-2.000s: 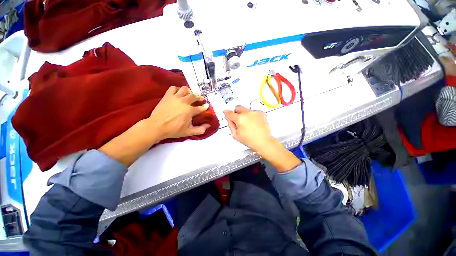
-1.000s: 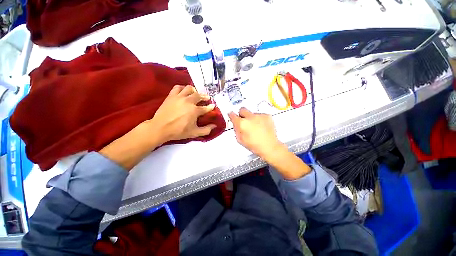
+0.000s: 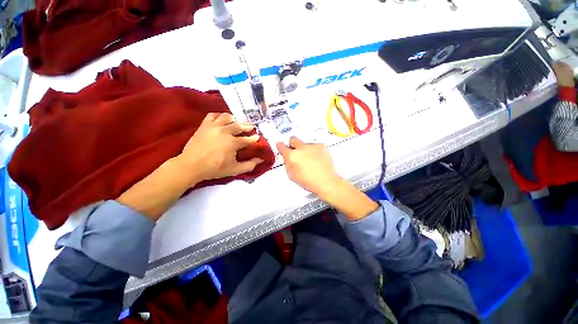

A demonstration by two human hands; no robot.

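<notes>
A dark red garment lies across the table left of the needle, its right end at the presser foot of the white sewing machine. My left hand rests on that end with fingers spread, pressing the fabric beside the foot. My right hand is just right of the fabric edge, fingers curled, thumb and forefinger close together near the foot. Whether it pinches thread or fabric is too small to tell. Snips with yellow and red handles lie right of the needle.
A dark cord hangs over the scaled table edge. More red fabric lies behind at upper left, and some sits below the table. Black bundles and a blue crate are at lower right. Another person's striped sleeve shows at far right.
The camera view has shifted slightly. The hands and the garment keep nearly the same place at the presser foot. The snips have not moved on the table.
</notes>
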